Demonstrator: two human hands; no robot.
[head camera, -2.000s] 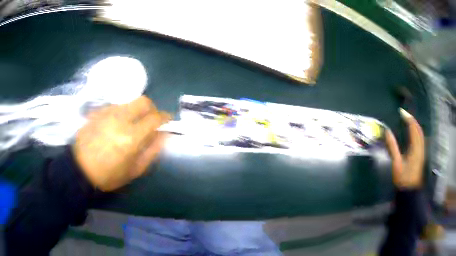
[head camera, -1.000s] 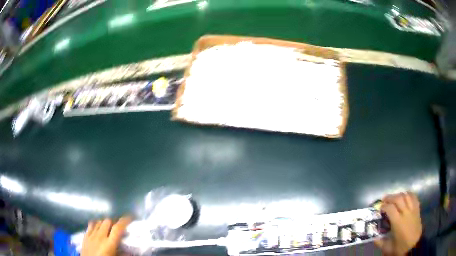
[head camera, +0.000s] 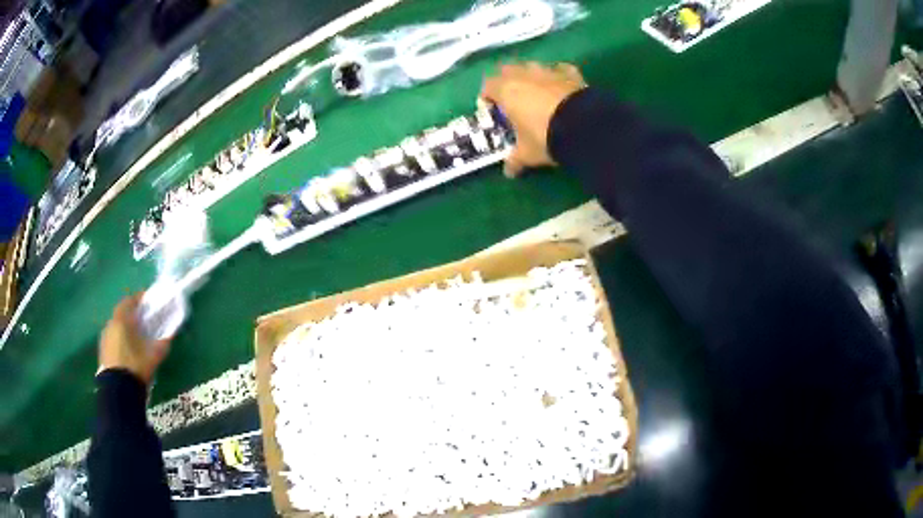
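Observation:
An open white power strip housing filled with electrical parts lies slanted over the bright green conveyor belt. My right hand grips its far right end, fingers over the end parts. Its white power cord leaves the left end and runs down to the left. My left hand holds the bagged, coiled part of the cord in a clear plastic bag. Whether the strip touches the belt cannot be told.
A cardboard tray heaped with tiny white pieces sits nearest me. Another strip lies left of it on the bench. More strips and a bagged cord lie on the belt. A metal post stands at the upper right.
Both hands have moved the strip and its cord forward from the bench's front edge, past the tray, to over the belt. The view has shifted too.

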